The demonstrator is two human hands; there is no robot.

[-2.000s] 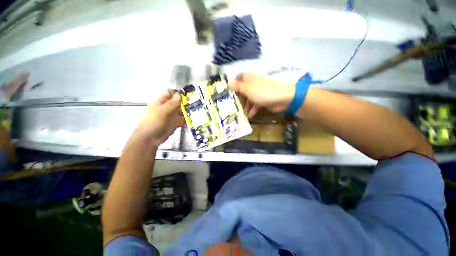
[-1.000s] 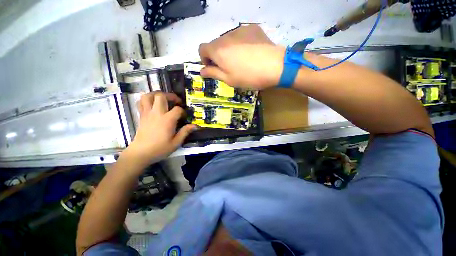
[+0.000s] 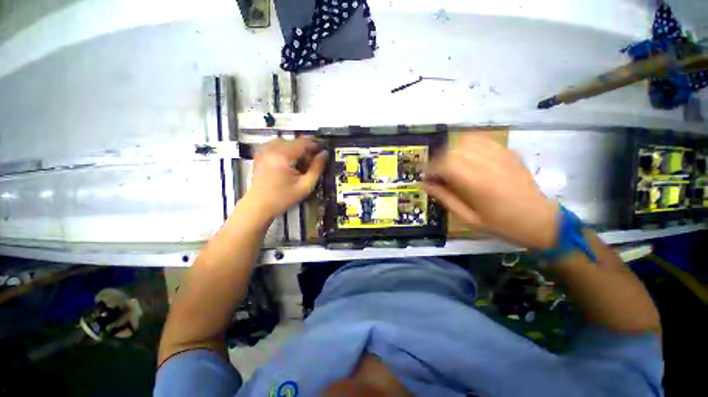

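The circuit board panel [image 3: 380, 188], two joined boards with yellow transformers, lies flat inside the black carrier frame [image 3: 384, 238]. The frame rests over a tan sheet [image 3: 485, 138] between the conveyor rails. My left hand [image 3: 286, 174] is at the frame's left rim, fingertips near its upper left corner; whether it holds anything cannot be told. My right hand [image 3: 485, 190] is blurred, over the frame's right rim, fingertips by the panel's right edge; whether it holds a small part cannot be told. A blue strap [image 3: 573, 233] is on my right wrist.
Metal cross bars [image 3: 220, 116] stand left of the frame. Another loaded carrier [image 3: 638, 221] is at the far right. A tan-wrapped screwdriver [image 3: 602, 87] hangs at upper right. A thin dark tool [image 3: 407, 84] and a dotted cloth [image 3: 314, 35] lie beyond the rail.
The panel, held up in my hands at first, then tilted over the frame, now lies flat inside it. My right hand has moved from the panel's top to the frame's right side.
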